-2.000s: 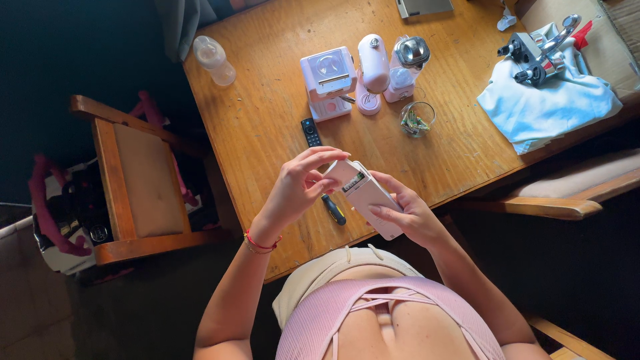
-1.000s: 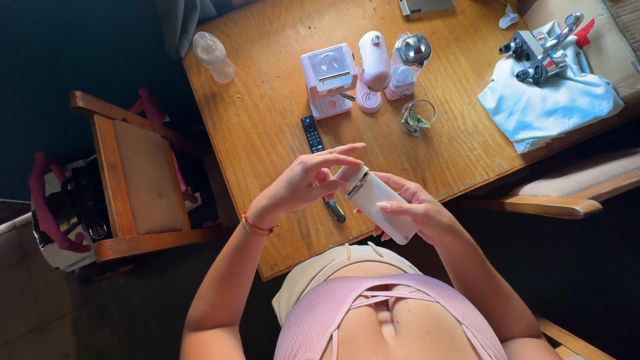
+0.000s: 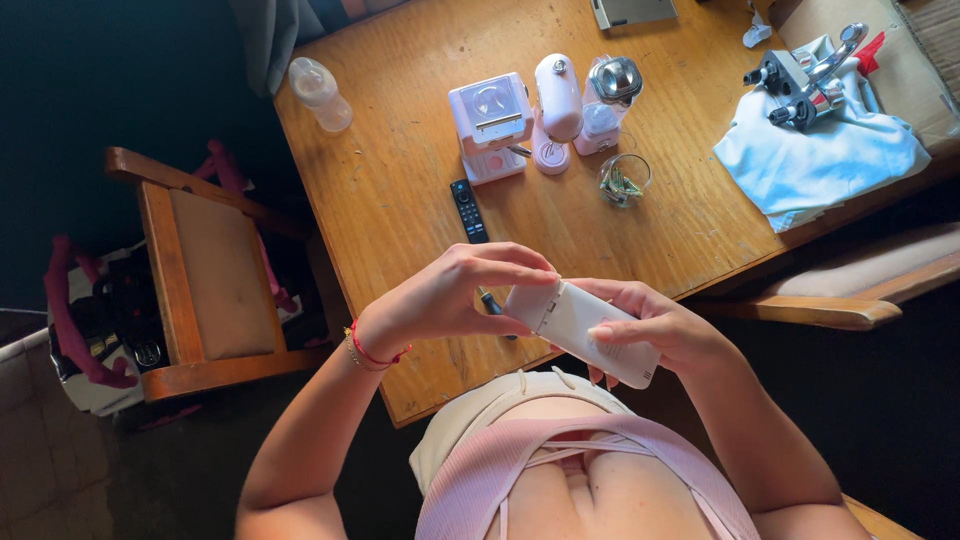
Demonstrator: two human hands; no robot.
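Observation:
A white plastic handheld device, probably a remote control (image 3: 607, 337), lies back side up in my right hand (image 3: 649, 322), with the thumb on its back. My left hand (image 3: 487, 292) pinches a white cover (image 3: 531, 304) at the device's far left end between thumb and fingers; a narrow seam with small tabs shows between cover and body. Beyond the hands a black remote control (image 3: 469, 210) lies on the wooden table (image 3: 397, 187). The dark handle of a tool, perhaps a screwdriver (image 3: 491, 302), shows partly behind my left hand. A glass bowl (image 3: 624, 181) holds several batteries.
A toy coffee machine (image 3: 491, 124), toy stand mixer (image 3: 559, 105) and toy blender (image 3: 609, 97) stand mid-table. A baby bottle (image 3: 321, 94) is at the far left corner. At the right, a chrome faucet (image 3: 814, 82) rests on a light blue cloth (image 3: 817, 165). Wooden chairs flank the table.
The cover now sits against the end of the device, where an opening with something inside showed two seconds ago. My left hand has closed its grip on the cover.

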